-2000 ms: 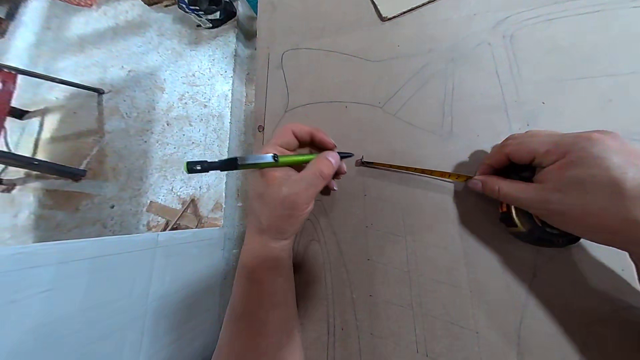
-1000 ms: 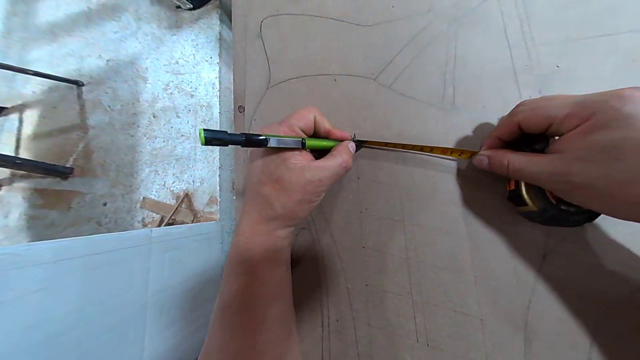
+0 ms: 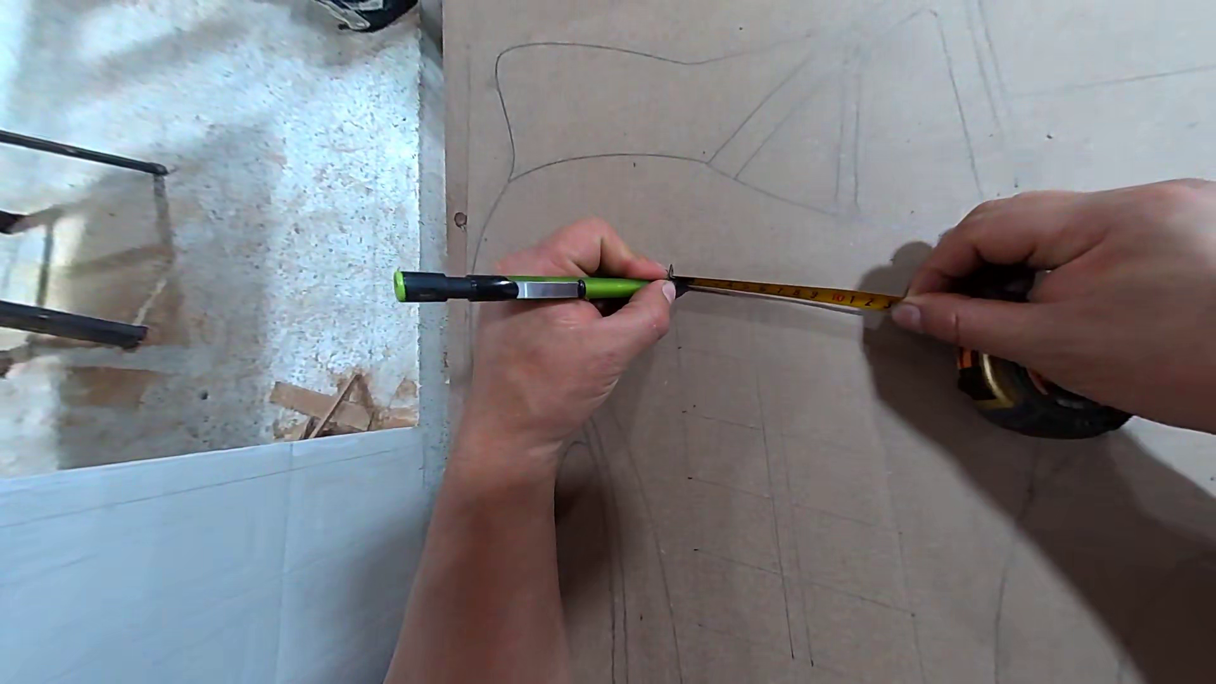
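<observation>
My left hand (image 3: 570, 332) holds a green and black marking pencil (image 3: 532, 287) between thumb and fingers, its tip side pointing right. The hooked end of a yellow tape measure blade (image 3: 788, 290) lies at those fingertips. My right hand (image 3: 1054, 294) pinches the blade near its other end, and the dark tape measure case (image 3: 1035, 399) hangs partly hidden under that palm. Beneath both hands lies a brown fibreboard sheet or similar panel (image 3: 836, 494), covered with curved and straight pencil lines and small dots.
Left of the panel's edge shows a speckled floor (image 3: 323, 190) with scraps of brown board (image 3: 328, 408). Dark metal legs or bars (image 3: 76, 323) stand at the far left. A white sheet-like surface (image 3: 190, 570) fills the lower left, and a dark object (image 3: 370, 11) touches the top edge.
My left hand has brought the pencil's tip end to the hook end of the tape; two seconds ago the tip stood slightly apart from it. The tape remains stretched between my hands.
</observation>
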